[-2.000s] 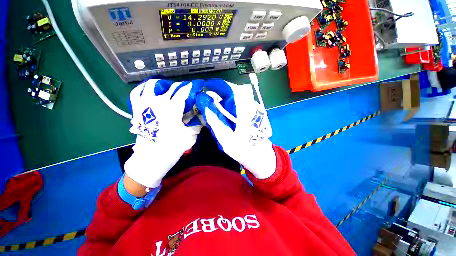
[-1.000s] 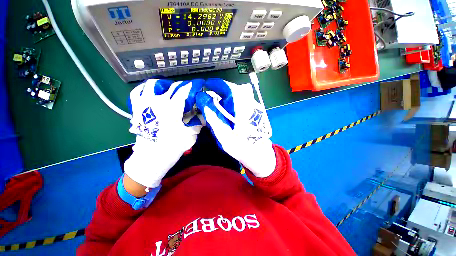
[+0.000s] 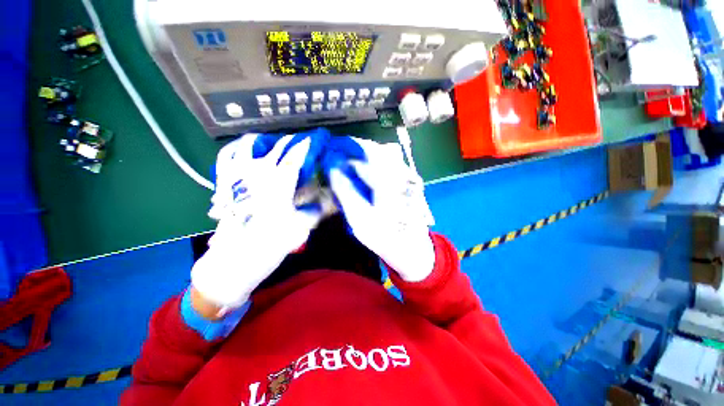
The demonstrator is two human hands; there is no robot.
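My gloved left hand and gloved right hand meet over the bench's front edge, blue fingertips together. A small, blurred, greyish piece, seemingly a circuit board, shows between them; my left fingers are closed on it and mostly hide it. The thin white cable runs from the load terminals behind my right hand; its plug end is hidden in the closed right fingers. The DC electronic load stands behind the hands, its yellow digits blurred.
The red-orange tray with boards stands right of the load. Several loose boards lie on the green mat at left. A thick white cord curves beside the load. A blue tray is at the far left edge.
The view has shifted slightly, so the load and boards appear lower and blurred. My hands stay together, with slightly more of the greyish piece showing between them.
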